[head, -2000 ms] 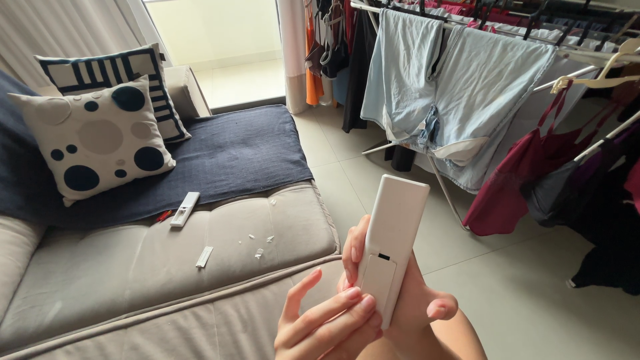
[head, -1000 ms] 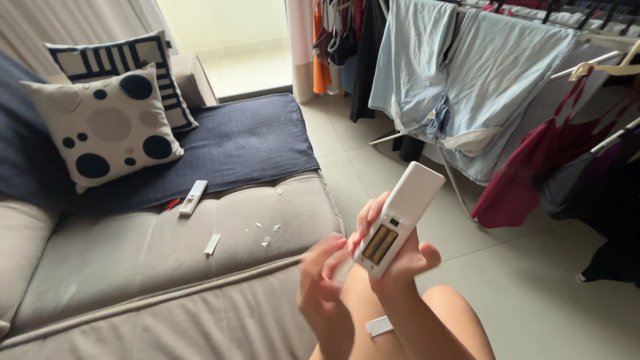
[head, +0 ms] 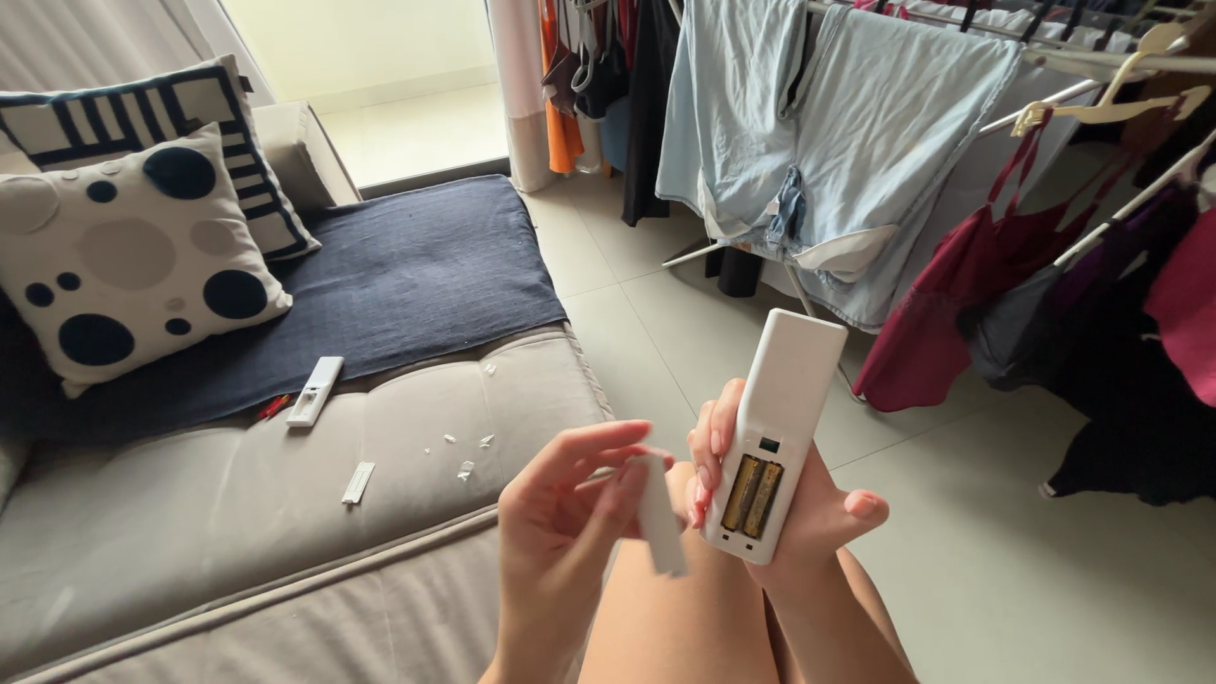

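A white remote control (head: pixel 793 380) is in my right hand (head: pixel 798 503), its back facing up and its battery compartment uncovered. Two gold-coloured batteries (head: pixel 751 496) lie side by side in that compartment. Just left of the remote, my left hand (head: pixel 579 513) pinches a slim white battery cover (head: pixel 661 518), slightly blurred. On the sofa seat rest a second white remote (head: pixel 315 391) with an opening in its body, a small red object (head: pixel 275 408) beside it, and another small white cover (head: pixel 357 483).
White scraps (head: pixel 465 469) are scattered on the grey sofa (head: pixel 237 513). Cushions (head: pixel 133 252) lean at its far left on a navy blanket (head: pixel 427 256). A drying rack with light-blue jeans (head: pixel 874 133) and a maroon top (head: pixel 950 294) stands on the tiled floor at right.
Two seconds ago the cover was on the remote, with my left fingers on it. The compartment now shows its batteries, and the cover is in my left hand, apart from the remote.
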